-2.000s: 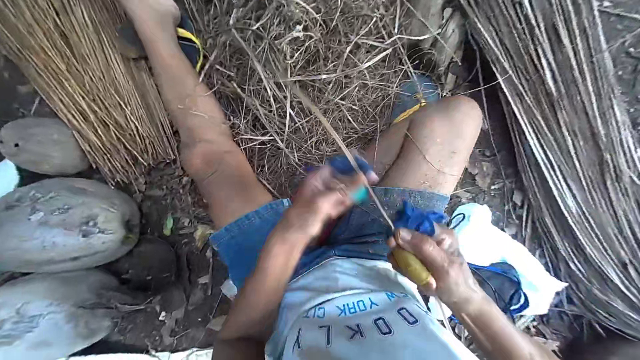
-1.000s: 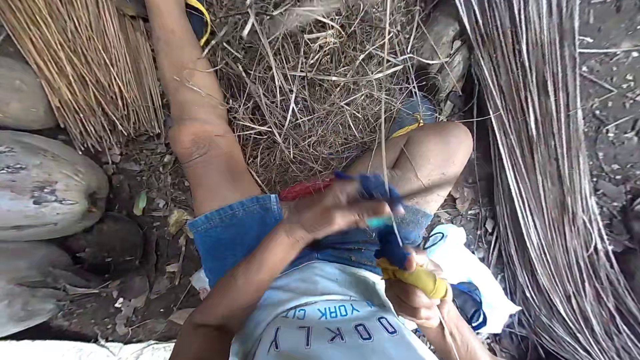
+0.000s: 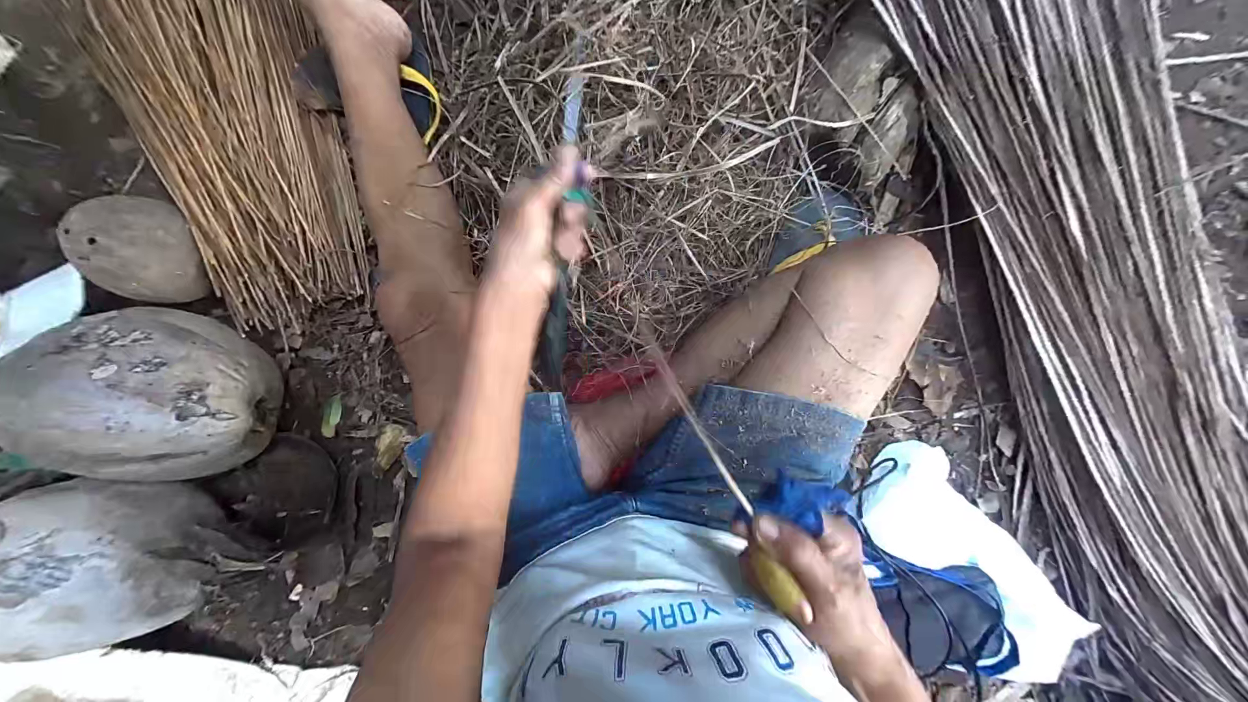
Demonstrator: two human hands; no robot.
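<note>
My left hand (image 3: pixel 546 219) is stretched forward over the pile of dry shavings (image 3: pixel 682 156). It is closed on a blurred tool with a narrow bluish blade (image 3: pixel 573 102), apparently a knife, with teal at the grip. My right hand (image 3: pixel 814 570) is near my waist, closed on the lower end of a thin palm-leaf rib (image 3: pixel 707 444). The rib slants up and left across my shorts. A yellow piece (image 3: pixel 777 585) lies along that palm, its exact kind unclear, and bunched blue cloth (image 3: pixel 799 502) sits at the fingers. The two hands are well apart.
Bundles of brown ribs (image 3: pixel 234 166) and grey ribs (image 3: pixel 1082 244) flank my legs. Large dry coconuts (image 3: pixel 136 395) lie at left. Red material (image 3: pixel 614 378) is between my thighs. A white bag (image 3: pixel 975 546) and a dark blue corded item (image 3: pixel 941 609) are beside my right hip.
My left hand has moved forward, away from my right hand, which it was close to in both earlier frames. My right hand still holds the rib near my waist.
</note>
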